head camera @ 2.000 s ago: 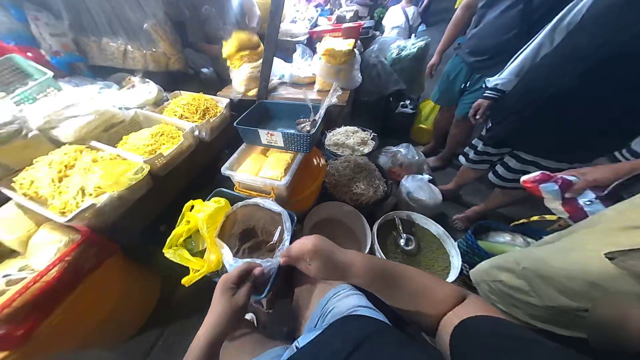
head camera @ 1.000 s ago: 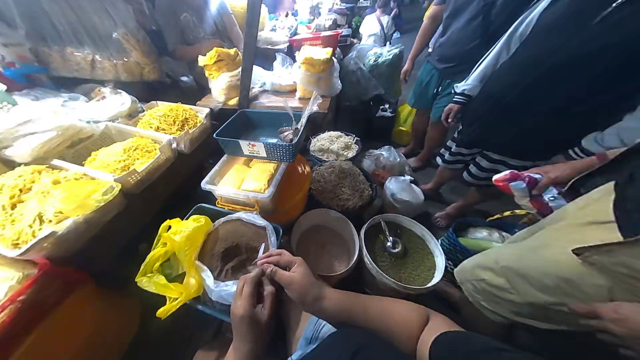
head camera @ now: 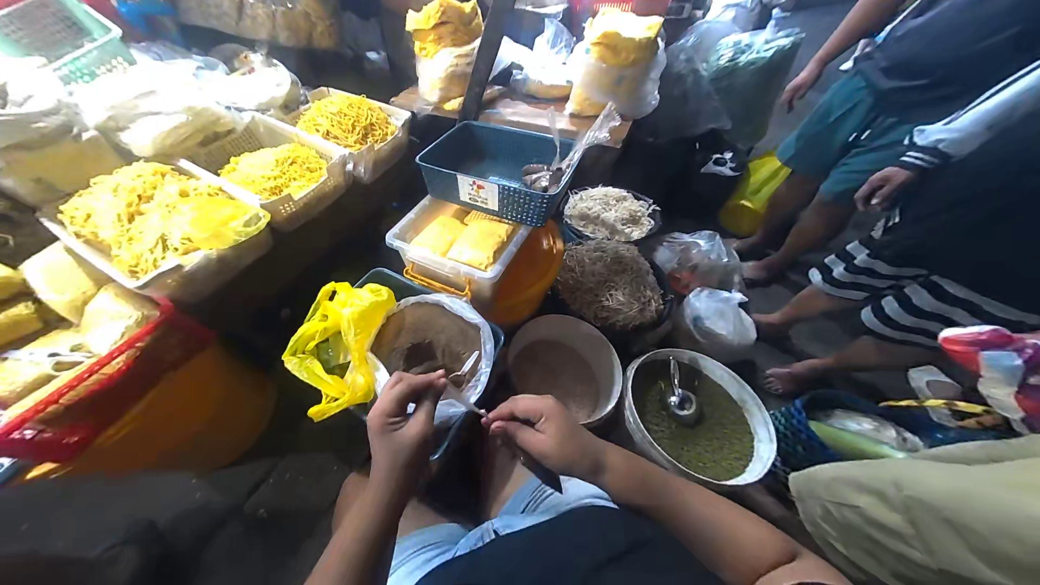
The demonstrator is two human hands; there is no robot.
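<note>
Between my two hands a small clear plastic bag (head camera: 463, 400) is stretched, pinched by the fingers of each. My left hand (head camera: 408, 414) has one end, close to the near rim of a bag-lined tub of brown powder (head camera: 431, 331). A spoon (head camera: 467, 367) stands in that powder. My right hand (head camera: 543, 432) pinches the other end, in front of a round tub of paler brown contents (head camera: 556, 370); a dark, pointed part of something shows below this hand, too unclear to name. A yellow plastic bag (head camera: 337, 349) hangs at the lined tub's left side.
A bucket of green contents with a ladle (head camera: 700, 414) stands on the right. Trays of yellow noodles (head camera: 154, 215) line the left. Ahead are a blue plastic basket (head camera: 487, 166) and a tub of shredded brown material (head camera: 609, 284). People stand at the right, one in striped shorts (head camera: 902, 284).
My hands have moved apart, with the clear bag now drawn out between them; one second ago they were together at the lined tub's near right edge.
</note>
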